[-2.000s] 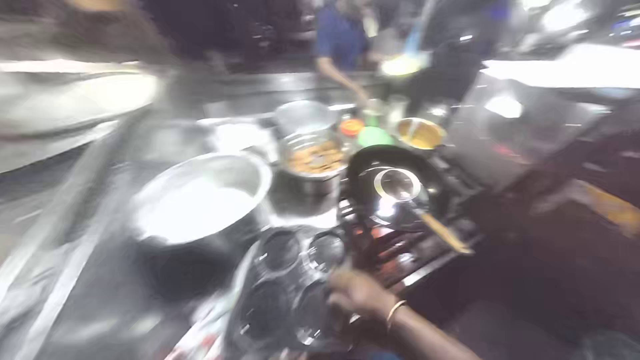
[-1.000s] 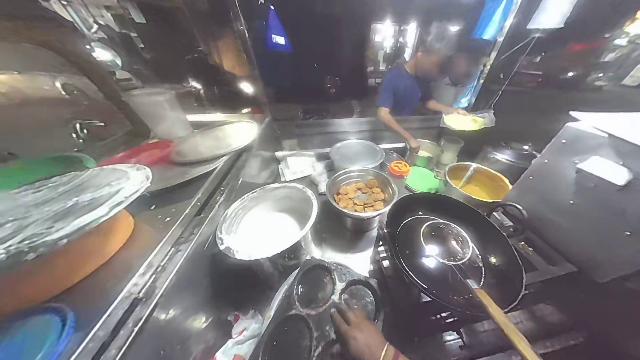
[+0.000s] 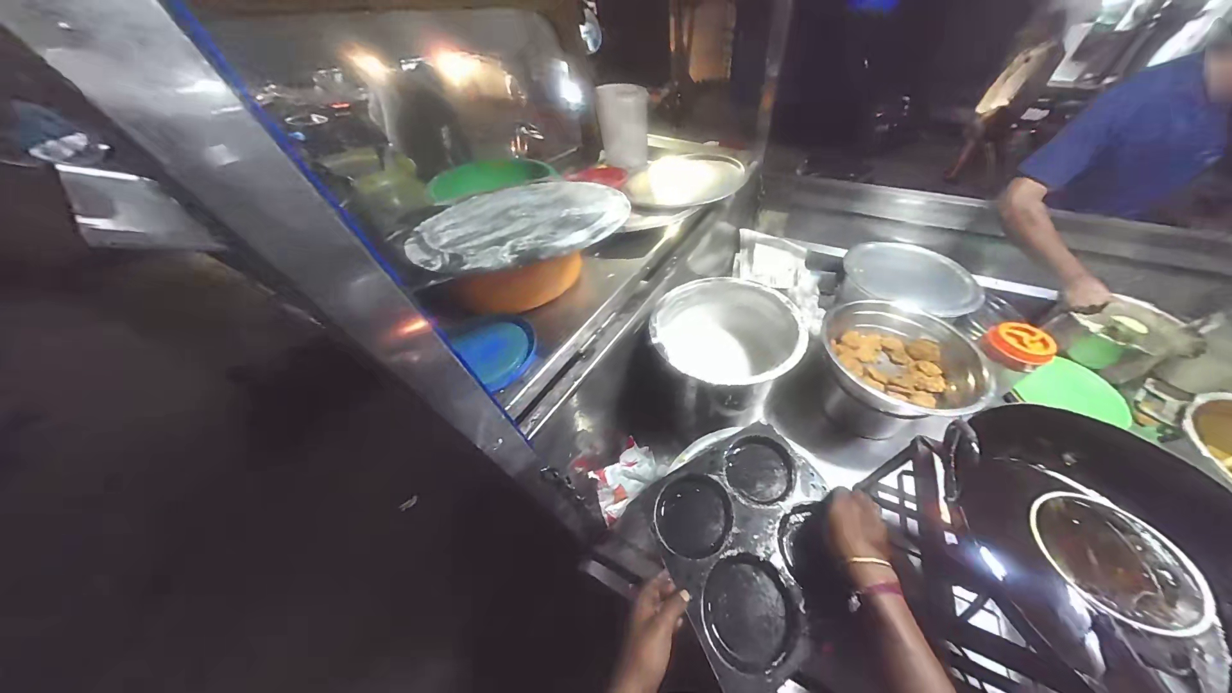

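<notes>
A dark metal pan with several round wells (image 3: 743, 500) lies tilted at the lower middle of the head view. My left hand (image 3: 656, 616) grips its left edge, the thumb on the rim. At its right side is my right hand (image 3: 855, 525), with a bangle and a red band at the wrist; its fingers are curled down by the rim and partly hidden, so its hold is unclear. Right of that hand, a black wok (image 3: 1020, 510) with a round wire-rimmed strainer (image 3: 1121, 563) in it stands by the black burner grate (image 3: 929, 491).
Behind the pan stand a steel pot (image 3: 729, 332) and a steel bowl of browned fried pieces (image 3: 895, 358). A green lid (image 3: 1073, 392) and an orange-lidded jar (image 3: 1020, 345) are farther right. A metal frame post (image 3: 318, 250) slants at left. Another person's hand (image 3: 1086, 294) reaches in.
My left hand has come into view at the pan's left edge. The view has swung to the left. My right hand stays by the pan.
</notes>
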